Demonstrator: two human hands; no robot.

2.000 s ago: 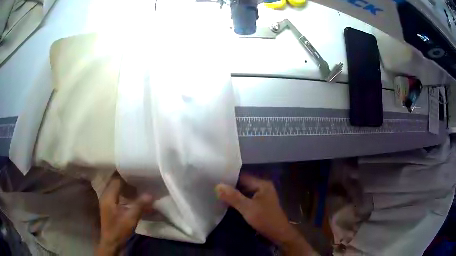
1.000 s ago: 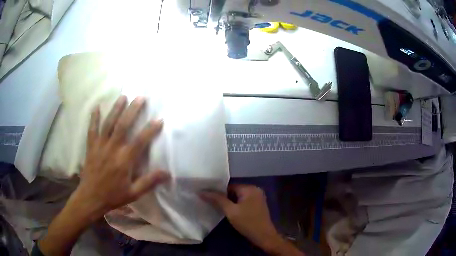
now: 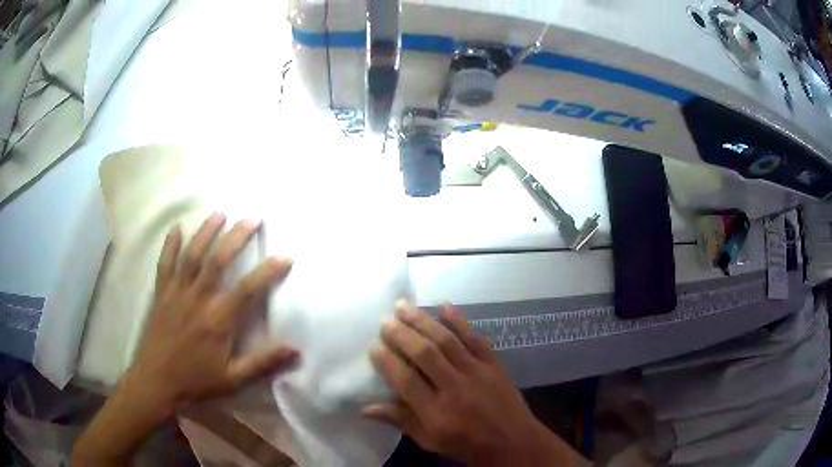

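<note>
A white pocketing piece (image 3: pixel 338 319) lies over a cream garment panel (image 3: pixel 137 201) on the machine table, its lower part hanging over the front edge. The upper part of the cloth is lost in lamp glare near the needle area. My left hand (image 3: pixel 205 319) lies flat on the cloth with its fingers spread. My right hand (image 3: pixel 438 374) rests on the right edge of the white piece, fingers close together; whether it pinches the cloth I cannot tell. The sewing machine head (image 3: pixel 584 109) is above, with a dark blue-grey cylinder (image 3: pixel 421 166) beside the needle area.
A thin jointed metal arm (image 3: pixel 538 193) lies right of the needle area. A black phone (image 3: pixel 639 233) lies further right, with a small dark and coloured item (image 3: pixel 733 242) beyond it. A ruler strip (image 3: pixel 566 324) runs along the front. Pale cloth (image 3: pixel 41 100) is at the back left.
The view has tilted up, showing more of the machine head. My left hand came from the lower edge onto the cloth. My right hand moved from the hanging edge up onto the white piece.
</note>
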